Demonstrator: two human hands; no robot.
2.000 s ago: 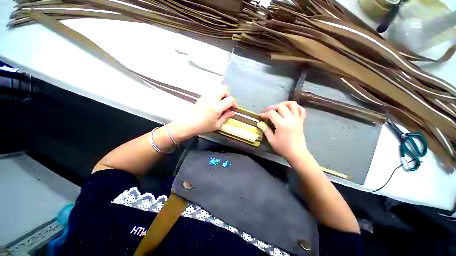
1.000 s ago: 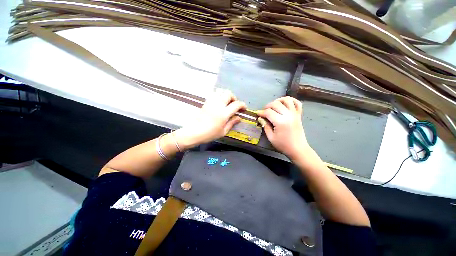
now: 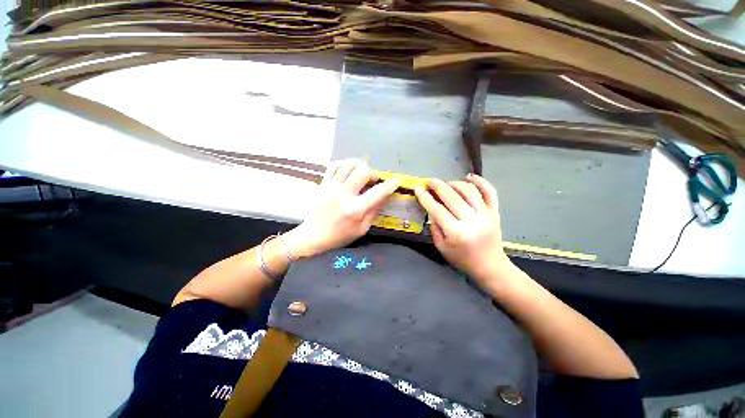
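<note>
A small jig (image 3: 398, 222) with yellow bars lies at the near edge of the grey board (image 3: 564, 196). A long brown leather strap (image 3: 237, 160) with a pale line runs in from the left, under my left hand (image 3: 347, 204), toward the jig. My left fingers press the strap at the jig's left side. My right hand (image 3: 461, 214) is at the jig's right side, fingertips close to my left ones. The strap's end is hidden under my fingers.
A hammer with a dark head (image 3: 474, 122) and brown handle (image 3: 564, 132) lies on the board. Strap bundles (image 3: 163, 33) cover the back. Green-handled scissors (image 3: 712, 189) lie right, with a dark thread. A thin yellow strip (image 3: 551, 251) lies along the board's near edge.
The view has tilted and shifted. My fingertips have drawn closer together over the jig, and the strap's pale line no longer shows between them.
</note>
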